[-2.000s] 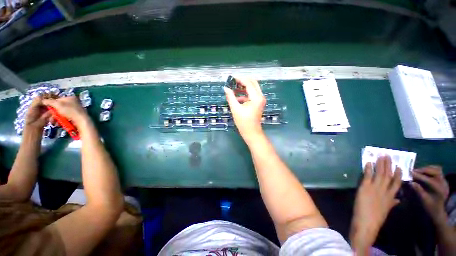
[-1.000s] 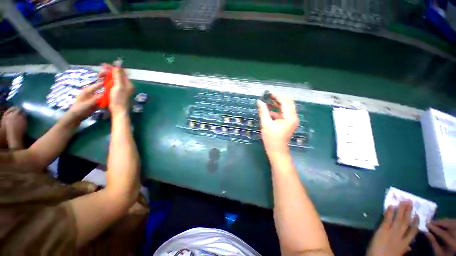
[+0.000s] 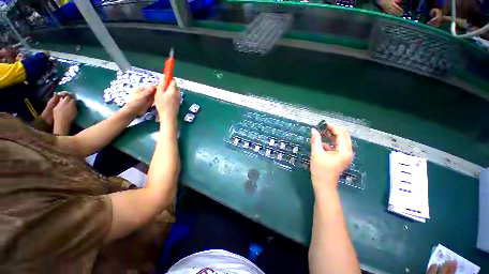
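My right hand (image 3: pixel 331 152) is raised over the right part of the clear blister tray (image 3: pixel 257 156). It holds a small dark circuit board (image 3: pixel 322 126) between thumb and fingertips. The tray lies on the green bench, with dark parts with pale faces in its nearer rows; my hand hides some of them. The farther rows show clear plastic. My left hand is not in view.
A left neighbour's hands hold an orange-red tool (image 3: pixel 169 73) by piled white housings (image 3: pixel 126 85). White label sheets (image 3: pixel 408 185) lie right of the tray. A neighbour's fingers touch a paper (image 3: pixel 452 261) at lower right. Empty blister trays (image 3: pixel 264 32) lie across the belt.
The view has turned left, so the bench things sit farther right in the picture. My right hand still holds the board over the tray. The neighbour's orange-red tool now points upward.
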